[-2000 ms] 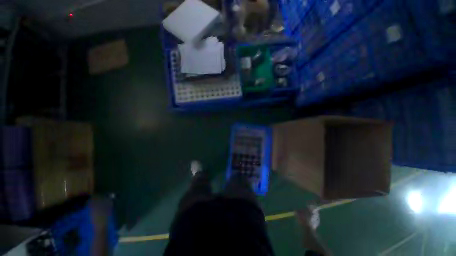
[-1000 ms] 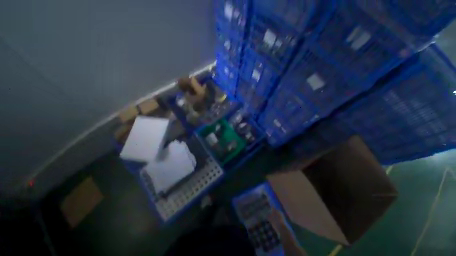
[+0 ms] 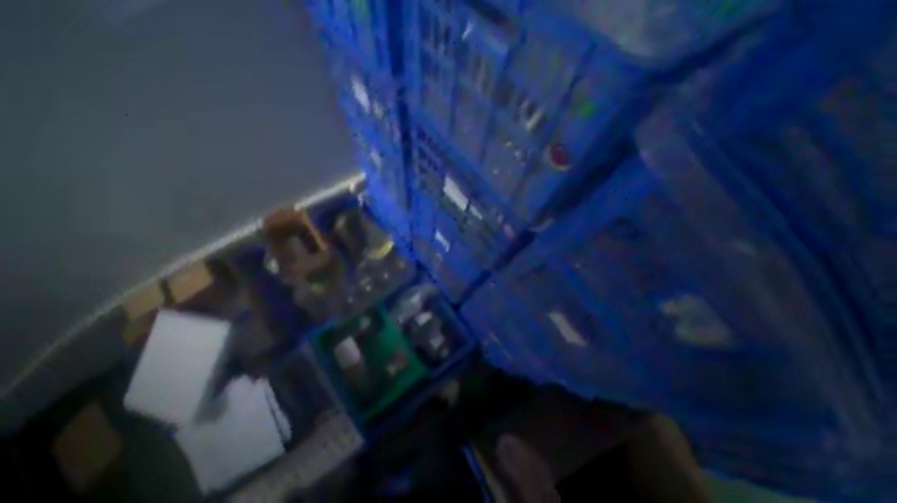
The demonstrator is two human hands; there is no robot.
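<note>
The picture is dim and blurred. My right hand [image 3: 526, 470] seems to show at the bottom edge, right of centre, cut off by the picture's edge. It is beside a thin blue edge [image 3: 479, 470], perhaps the rim of the small blue tray. I cannot tell whether it grips anything. My left hand is not in view. A brown surface [image 3: 674, 462] at the lower right may be the carton or a forearm. A green crate [image 3: 408, 371] with small parts stands inside a blue crate on the floor, ahead of me.
Tall stacks of blue mesh crates [image 3: 610, 285] with paper labels fill the right side, very close. White sheets or boards [image 3: 179, 365] lie on crates at the lower left. Small cardboard boxes [image 3: 295, 241] stand along the grey wall [image 3: 177, 118]. A brown flat piece [image 3: 87, 447] lies at far left.
The view has swung right and closer to the crate stacks. The open carton and small blue tray have mostly dropped out below. The right hand remains low in the picture.
</note>
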